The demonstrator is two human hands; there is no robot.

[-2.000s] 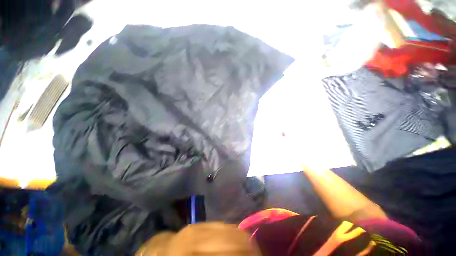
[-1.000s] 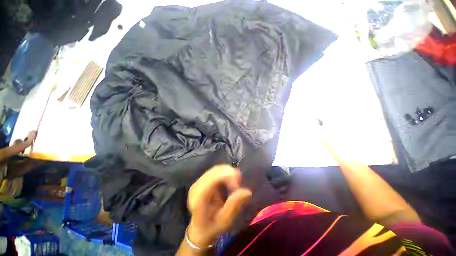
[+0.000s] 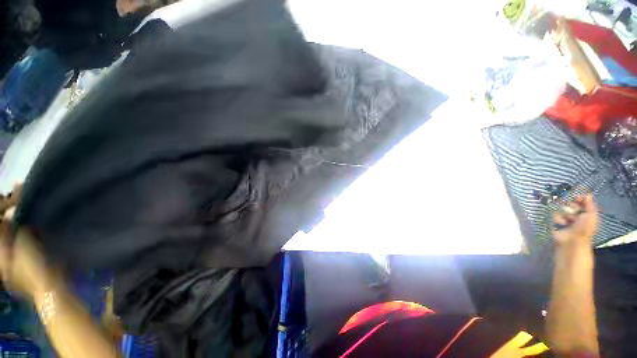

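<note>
The dark garment (image 3: pixel 174 161) covers the left and middle of the table, with a large blurred matte panel over part of the crinkled lining (image 3: pixel 356 98). Its lower folds hang off the front edge. A fine pale thread line shows on it near the middle. My left hand (image 3: pixel 12 241) is blurred and partly cut off at the left edge, at the garment's outer edge, and appears to grip the cloth. My right hand (image 3: pixel 576 217) is over the striped cloth (image 3: pixel 524 157), fingers curled, beside small dark pieces (image 3: pixel 552 192). Whether it holds something is unclear.
The white table (image 3: pixel 426 196) glares brightly. A clear plastic bag (image 3: pixel 524 87) and red plastic (image 3: pixel 576 108) lie at upper right, by an open red box (image 3: pixel 604 45). Dark cloth (image 3: pixel 618 276) lies front right. Blue crates (image 3: pixel 17 346) are below left.
The garment's panel has swung left and over the lining, covering the ridged block. My left hand has moved from front middle to far left. My right hand has moved right onto the striped cloth.
</note>
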